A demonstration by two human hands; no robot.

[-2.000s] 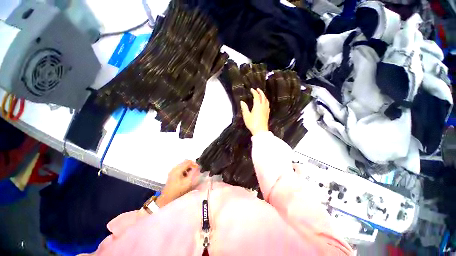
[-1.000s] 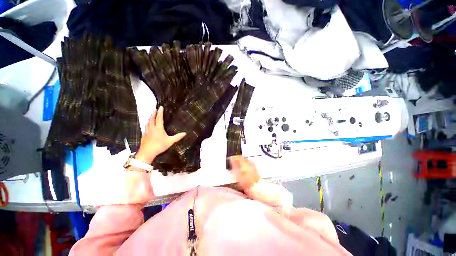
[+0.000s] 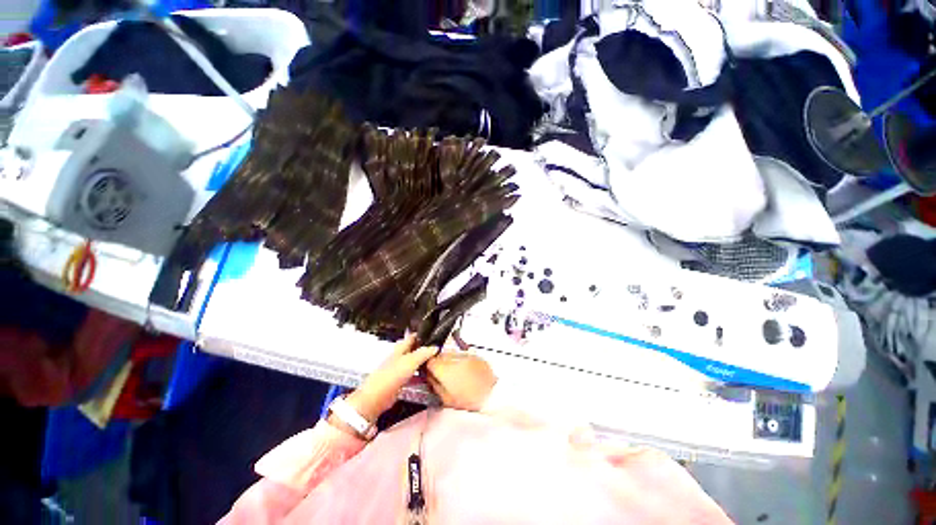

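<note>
My left hand (image 3: 395, 371), with a pale watch at its wrist, holds the near end of a short dark plaid strip (image 3: 453, 308). My right hand (image 3: 462, 379) is closed at the same strip end, beside the left fingers. The strip points up and right, just left of the needle end of the white sewing machine head (image 3: 657, 318). A fanned bundle of plaid pieces (image 3: 395, 246) lies on the white table (image 3: 277, 320) behind my hands. A second plaid bundle (image 3: 298, 164) lies to its left.
A grey motor box with a round vent (image 3: 110, 200) stands at the left. A dark cloth pile (image 3: 421, 82) lies behind the bundles. White-and-black cut pieces (image 3: 677, 154) are heaped behind the machine. A small black panel (image 3: 777, 415) is at the table's right end.
My left hand has left the right-hand bundle and come to the strip in front. My right hand has moved left, close to it. The view has turned and shifted.
</note>
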